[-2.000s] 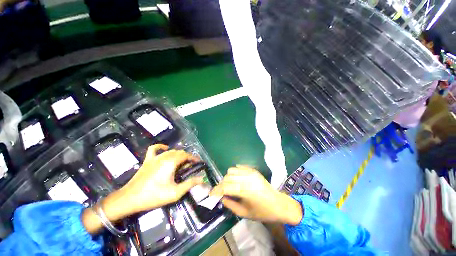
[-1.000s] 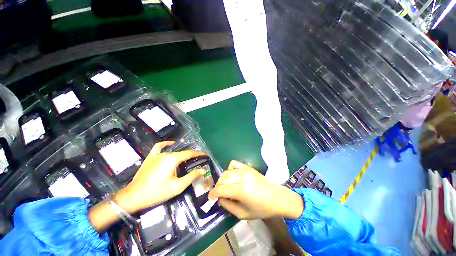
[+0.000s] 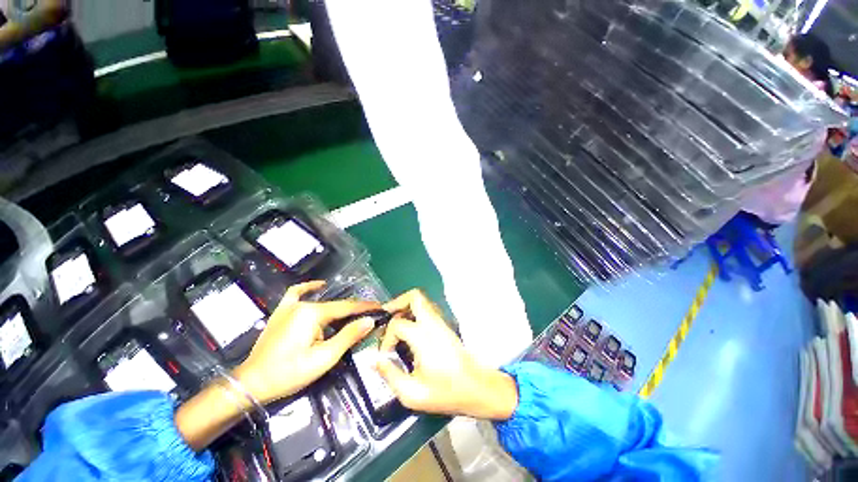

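Note:
A black phone unit [image 3: 383, 403] lies in the near right pocket of the clear plastic tray [image 3: 350, 247], with a white label [image 3: 373, 375] on its recess. My left hand [image 3: 299, 346] comes from the left, its fingers and thumb gripping the unit's upper end. My right hand [image 3: 425, 365] is on the unit's right side, its fingertips at the upper end and its thumb at the label's edge. The hands partly hide the unit and the label. Several other units with white labels, such as the one at centre left [image 3: 226, 311], sit in the tray pockets.
A long white strip [image 3: 452, 207] hangs close beyond my right hand. A tall stack of ridged trays [image 3: 649, 141] stands at the right. A lower tray of small units [image 3: 588, 346] shows below the green bench edge. A blue stool [image 3: 743, 249] and a person's pink clothing [image 3: 786, 193] are farther right.
The label now lies over the unit's recess, which was open a second ago. My right hand has moved up and left towards my left hand. The white strip has shifted left and looks wider.

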